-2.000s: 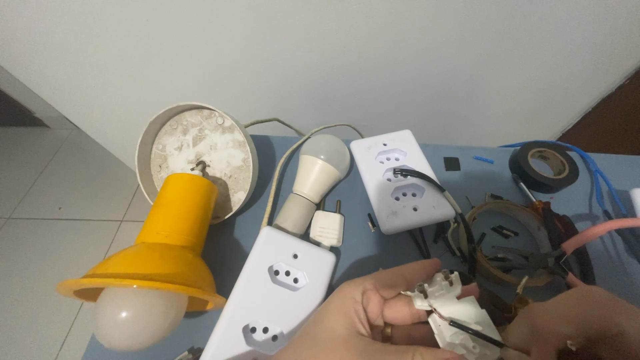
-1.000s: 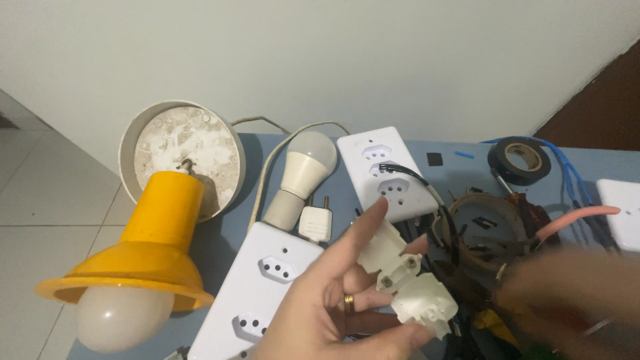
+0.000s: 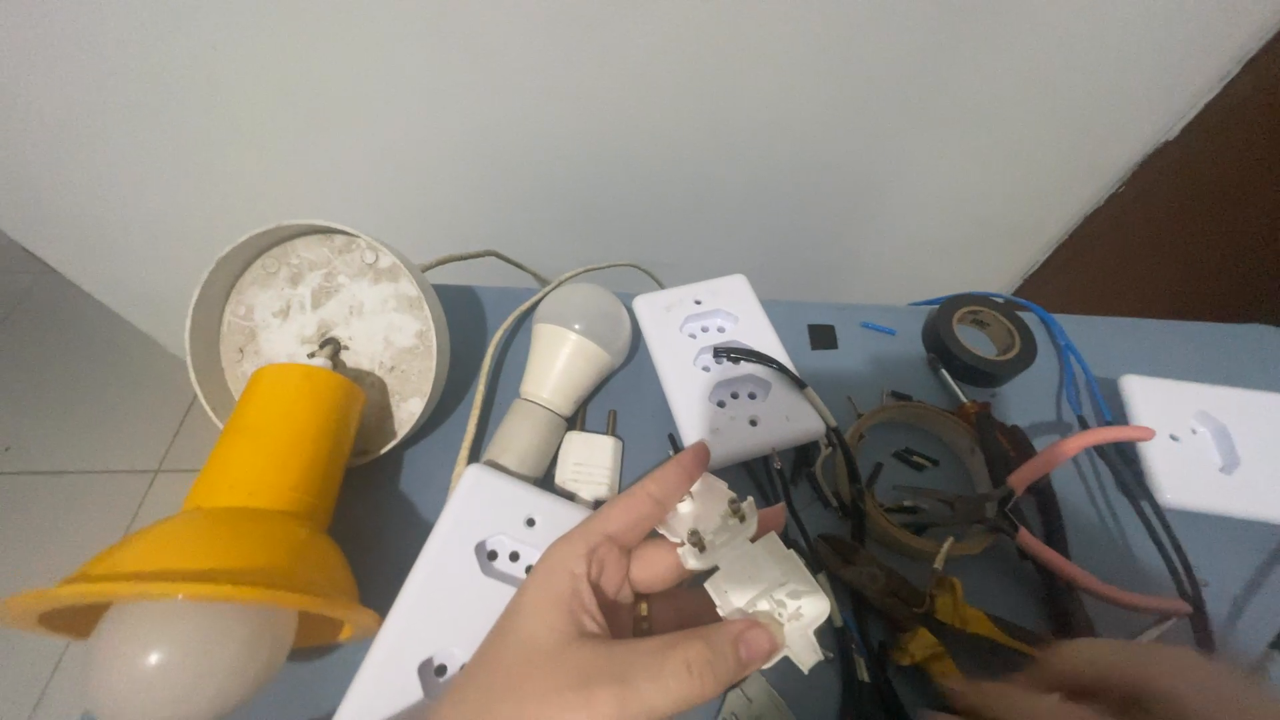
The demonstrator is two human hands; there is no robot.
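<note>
My left hand point(image 3: 610, 610) holds an opened white plastic plug housing point(image 3: 770, 590) between thumb and fingers, with metal terminals showing in its upper half. A ring is on one finger. At the bottom right, my right hand point(image 3: 1090, 685) is blurred and partly cut off by the frame; whether it holds anything does not show. Near it lie yellow-handled pliers point(image 3: 930, 630). Just above the left hand, a white two-pin plug point(image 3: 588, 465) rests beside a light bulb point(image 3: 575, 345) in a grey socket. Close by is a white three-outlet plate point(image 3: 725, 375) with a black cable at it.
A yellow lamp point(image 3: 270, 480) with a round white base point(image 3: 315, 330) stands at left. Another outlet plate point(image 3: 450, 600) lies in front. At right are black tape point(image 3: 980, 338), a tape ring point(image 3: 870, 430), pink-handled pliers point(image 3: 1090, 585), blue wires point(image 3: 1065, 360) and a white plate point(image 3: 1215, 450).
The black wire seen at the plug housing two seconds ago no longer shows there. My left hand has turned the housing more upright, and my right hand has moved away from it.
</note>
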